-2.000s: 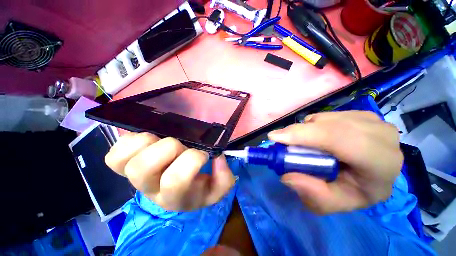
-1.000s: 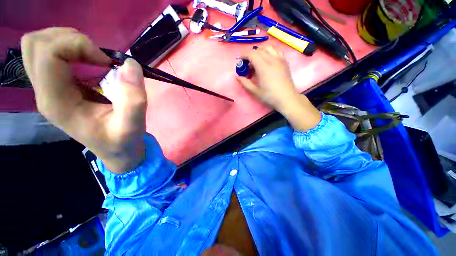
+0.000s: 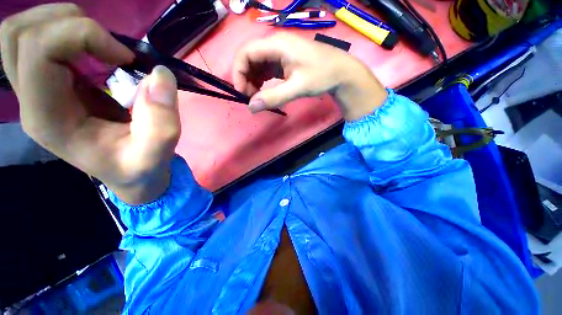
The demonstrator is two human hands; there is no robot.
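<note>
My left hand [image 3: 101,104] is raised at the left and grips one end of a thin black tablet frame [image 3: 206,82], seen nearly edge-on above the mat. My right hand [image 3: 293,72] is at the frame's other end, with thumb and curled fingers at its edge near the tip. The right fingertips are partly hidden, but thumb and finger appear to pinch the frame. No glue bottle shows in my right hand.
On the pink-red mat [image 3: 246,147] lie side cutters [image 3: 302,23], a yellow and blue knife [image 3: 363,24], a small black strip [image 3: 332,42] and a black corded tool [image 3: 410,31]. A power strip [image 3: 219,9] is behind the frame. A blue bin [image 3: 487,178] stands at the right.
The blue glue bottle has left my right hand, which has moved left onto the frame. The frame was flatter and tilted two seconds ago; my left hand has since raised it edge-on.
</note>
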